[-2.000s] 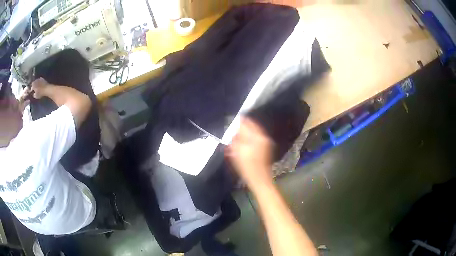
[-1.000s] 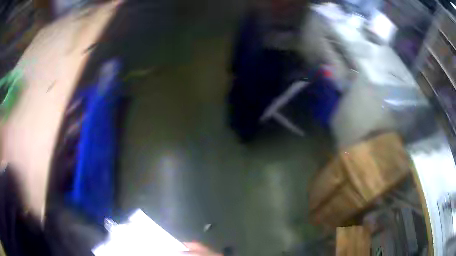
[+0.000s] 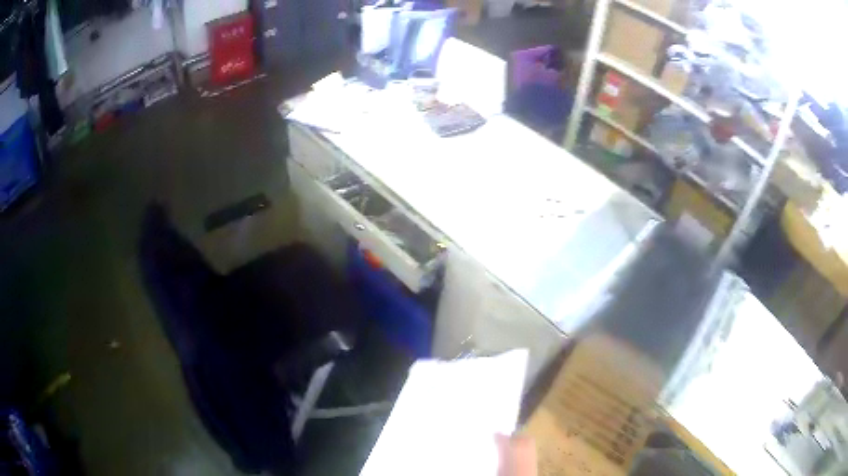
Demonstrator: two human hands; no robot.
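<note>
A white paper or card sheet [image 3: 451, 414] stands out bright at the bottom centre, cut off by the lower edge. My right hand [image 3: 517, 456] shows only as a blurred fingertip part at the sheet's right edge, holding it. The rest of the hand is out of the picture. My left hand is not in view. Beyond the sheet is a white desk [image 3: 465, 200] with a dark flat item [image 3: 454, 119] and papers at its far end.
A dark chair [image 3: 214, 344] stands left of the desk, by an open drawer [image 3: 372, 223]. A brown carton [image 3: 604, 400] is at the desk's near end. A metal shelf [image 3: 688, 102] stands behind on the right. Another white table [image 3: 744, 372] is at the lower right.
The view has turned from the tan table and black garments, past the floor, to the white desk. The white sheet, still in my right hand, now shows larger at the bottom centre.
</note>
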